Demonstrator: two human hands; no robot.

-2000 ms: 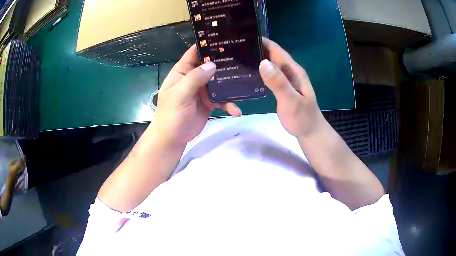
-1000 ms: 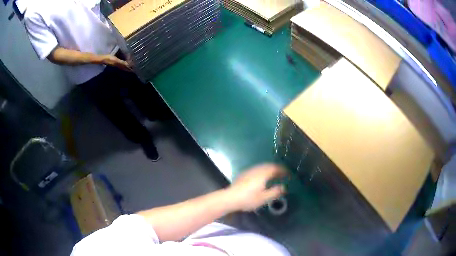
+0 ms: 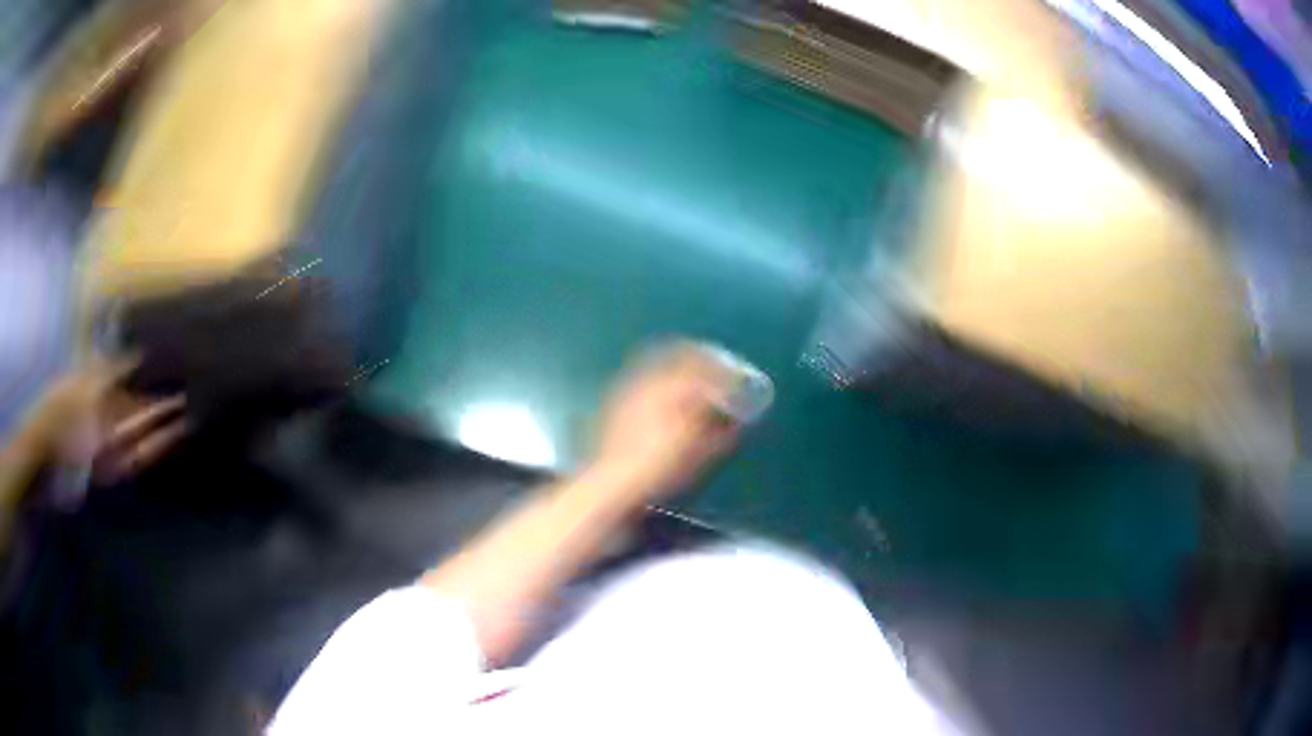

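The frame is strongly blurred. My left hand point(image 3: 662, 417) is over the green bench near its front edge, with the fingers curled around a small pale ring, like a tape roll point(image 3: 743, 388). The ring shows at the fingertips, on the right side of the hand. My right hand is not in view. A tray stack with a tan sheet on top point(image 3: 1094, 273) stands on the bench to the right of my left hand.
Another tan-topped stack point(image 3: 223, 144) stands at the left end of the green bench point(image 3: 576, 273). Another person's hand point(image 3: 108, 424) is beside it at the far left. A brown flat stack point(image 3: 849, 79) lies along the back. A blue bin edge shows top right.
The phone held in both hands two seconds ago is out of view. My left hand, over the bench beside the ring a second ago, now has the ring in its fingers. The view has swung.
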